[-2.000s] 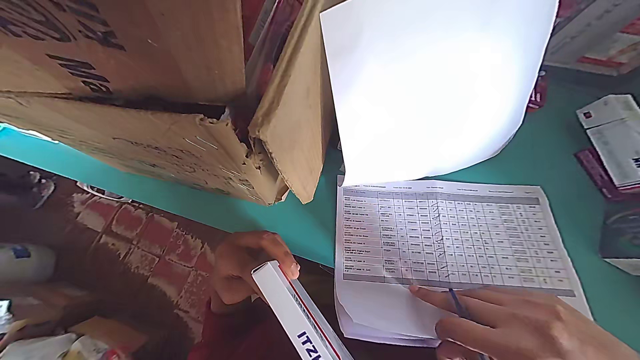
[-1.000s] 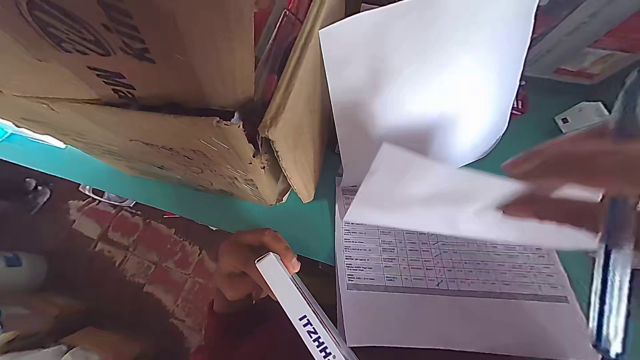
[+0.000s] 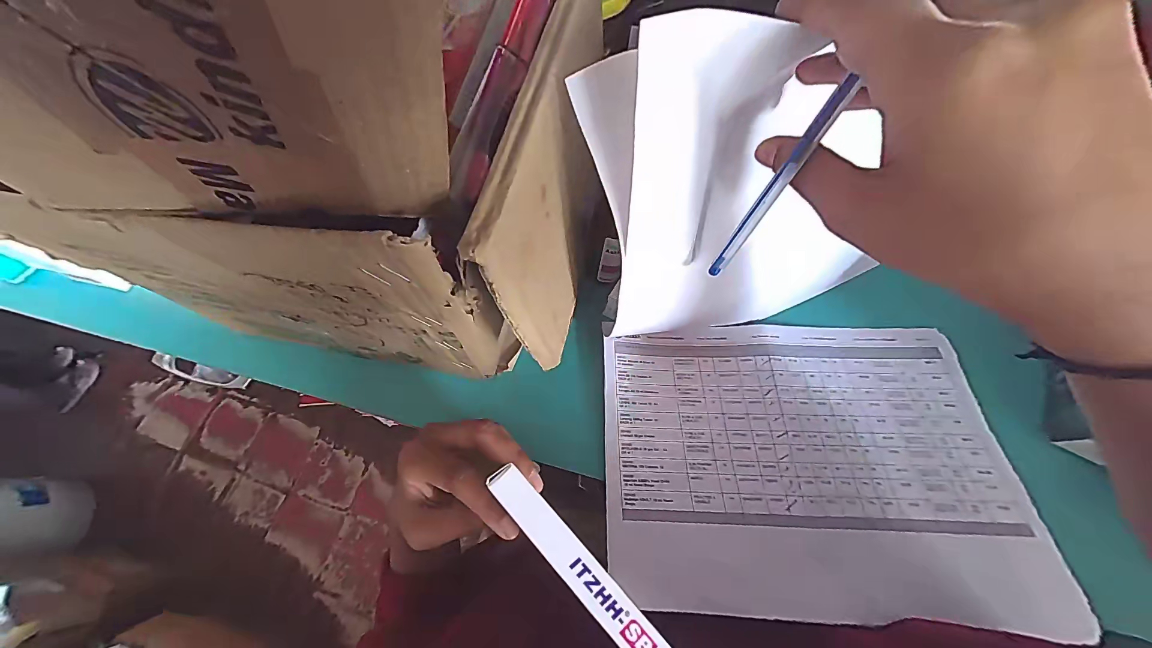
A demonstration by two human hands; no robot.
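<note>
My left hand (image 3: 463, 486) grips the upper end of a slim white carton (image 3: 567, 558) with printed lettering, low in the middle of the view. At the upper right, my right hand (image 3: 909, 135) holds a blue ballpoint pen (image 3: 783, 175), its tip pointing down and left, over the lifted white sheets (image 3: 675, 180). The fingertips at the sheets' top edge are partly cut off by the frame. Below them lies a stack of paper with a printed table (image 3: 783, 441) on top, several rows bearing pen strokes. A dark band circles my right wrist.
Large cardboard boxes (image 3: 360, 288) stand at the upper left on the green table (image 3: 540, 414), one open with red packages inside. A small vial or box (image 3: 609, 261) is beside the sheets. Worn red floor tiles (image 3: 234, 441) and a white bucket (image 3: 45, 513) lie beyond the table edge.
My right hand has moved from the printed page to the upper sheets, and a page seen part-way turned one second ago is now folded up with them. My left hand still holds the carton.
</note>
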